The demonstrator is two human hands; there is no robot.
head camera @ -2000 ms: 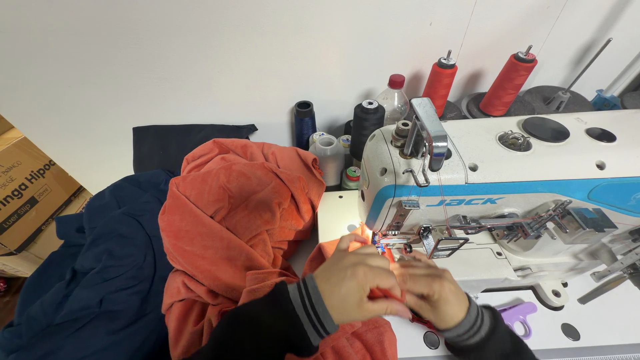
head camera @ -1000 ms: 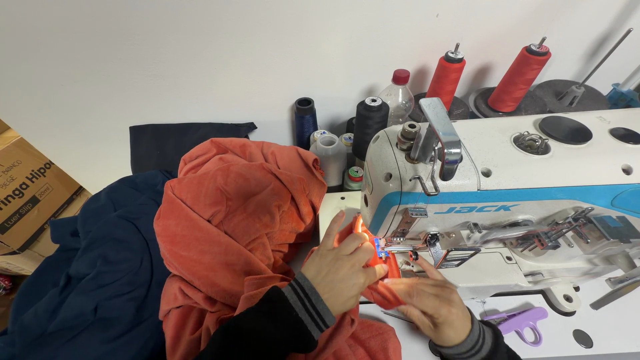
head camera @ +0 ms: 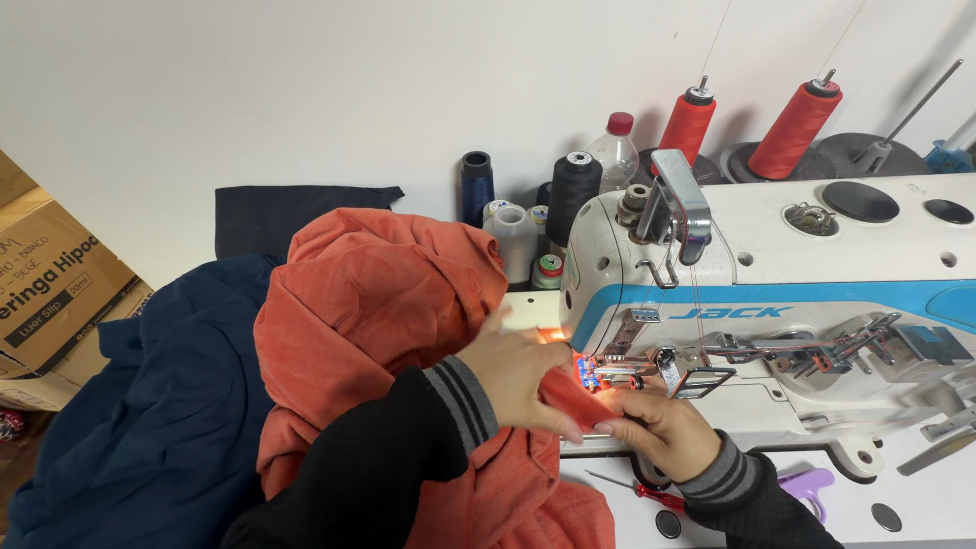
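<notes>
My left hand [head camera: 515, 375] rests over a folded edge of orange fabric [head camera: 576, 400] at the needle area of a white and blue Jack sewing machine [head camera: 762, 305]. Its fingers and thumb press on the cloth. My right hand [head camera: 663, 427] pinches the near end of that folded edge between thumb and fingers, just in front of the presser foot. The lit needle area [head camera: 587, 371] is partly hidden behind my left hand. A large heap of the orange fabric [head camera: 374, 305] lies left of the machine and hangs down beneath my left forearm.
Dark blue fabric [head camera: 160, 412] lies at the left, by cardboard boxes [head camera: 61, 290]. Thread cones [head camera: 576, 191] and a plastic bottle [head camera: 614, 156] stand behind the machine, with red thread cones [head camera: 797, 130] on the right. A red-handled screwdriver [head camera: 659, 497] and purple-handled scissors [head camera: 812, 484] lie near my right sleeve.
My left hand has shifted from beside the presser foot to lie flatter over the fabric, its fingers pointing away. The screwdriver now shows beside my right wrist.
</notes>
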